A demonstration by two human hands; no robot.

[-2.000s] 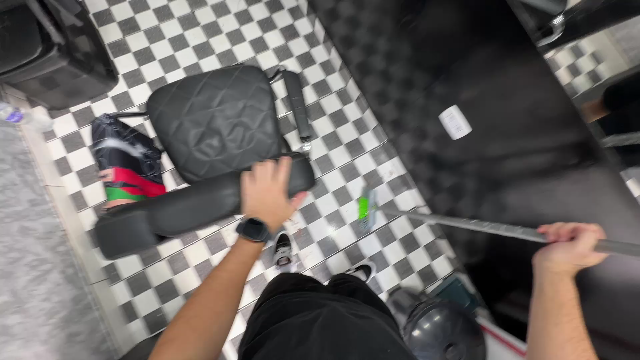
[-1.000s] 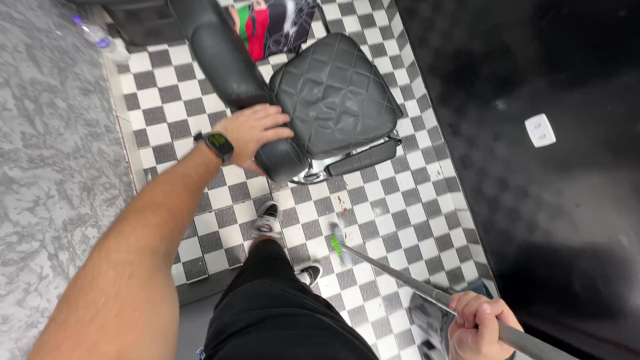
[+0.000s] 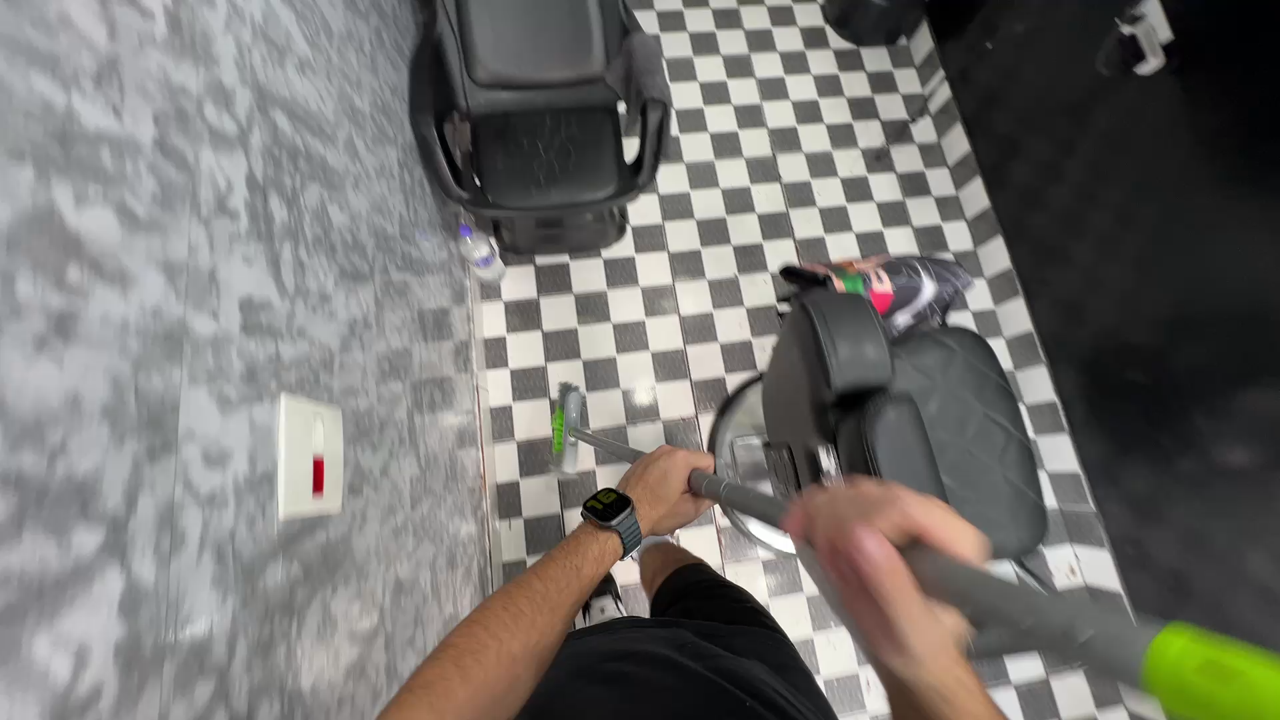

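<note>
A broom with a grey pole (image 3: 750,500) slants from the lower right to its grey and green head (image 3: 567,430), which is on the checkered floor near the left wall. My left hand (image 3: 668,490), with a watch on the wrist, grips the pole's lower part. Higher up the pole, close to the camera and blurred, is my right hand (image 3: 885,565), closed around it. The pole's end is bright green (image 3: 1215,670). Just beyond my hands stands a black quilted barber chair (image 3: 965,440) on a round chrome base.
A second black chair (image 3: 545,150) stands ahead, a plastic bottle (image 3: 482,255) beside it at the wall. A printed bag (image 3: 915,285) lies by the quilted chair. The marbled wall (image 3: 230,250) bears a white switch plate (image 3: 310,457). A glossy black panel (image 3: 1130,300) runs along the right.
My left hand has let go of the quilted chair's back and now holds the broom pole. The chair has turned. The view has swung left, and the broom head is now near the marbled wall.
</note>
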